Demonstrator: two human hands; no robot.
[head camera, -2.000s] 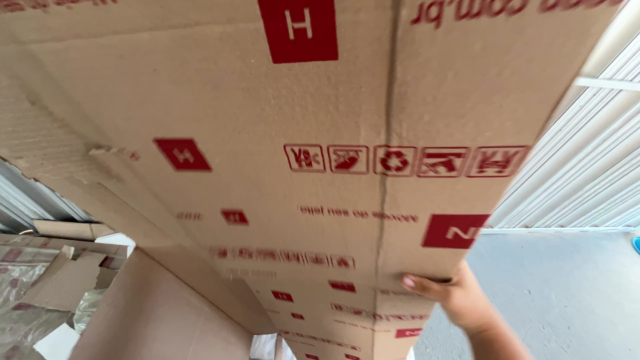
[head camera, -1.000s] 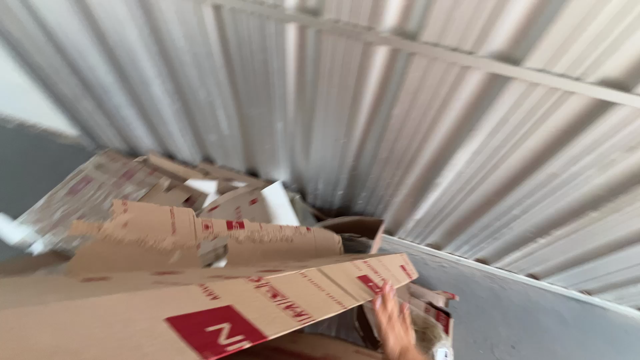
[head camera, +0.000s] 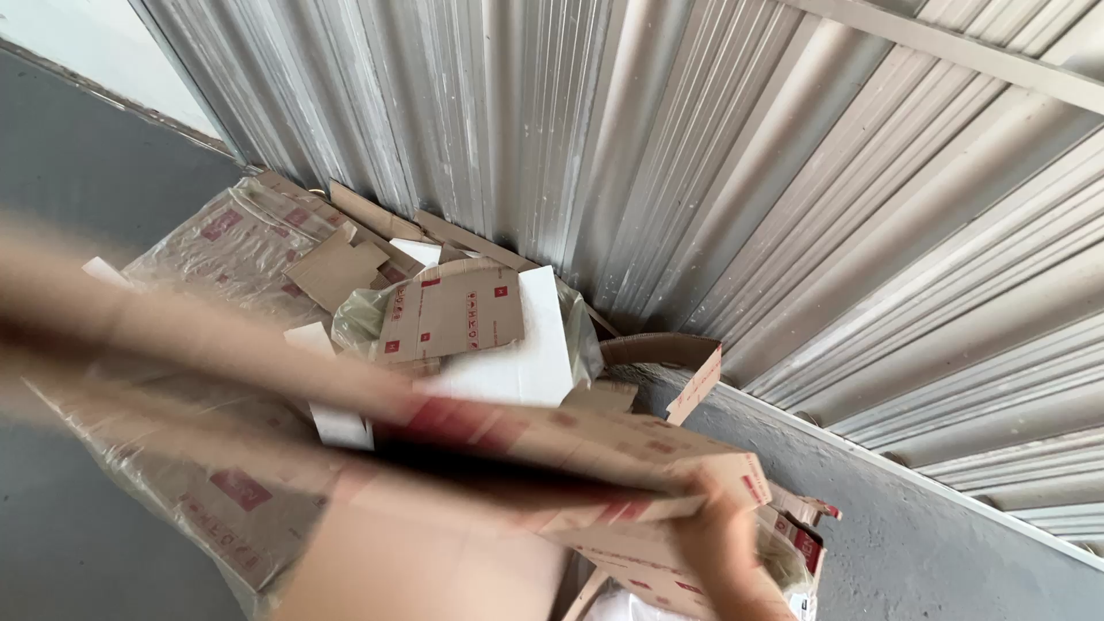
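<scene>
A long printed cardboard piece (head camera: 586, 431), blurred by motion, stretches from the left edge to the lower right of the head view. It looks folded, with a dark gap between its layers. My right hand (head camera: 720, 526) is at its right end, the fingers around the cardboard edge. My left hand is not in view. Beyond the long piece lie a smaller printed cardboard piece (head camera: 470, 315) and a white sheet or panel (head camera: 509, 375).
Plastic-wrapped cardboard (head camera: 233, 228) lies on the left. A corrugated metal wall or shutter (head camera: 569, 147) rises behind the pile. A curved cardboard strip (head camera: 660, 348) stands near its base. Grey floor (head camera: 931, 535) shows at the right.
The view has swung from the printed cardboard face to the pile by the metal wall. My right hand, spread against the cardboard a second ago, now has its fingers around the edge.
</scene>
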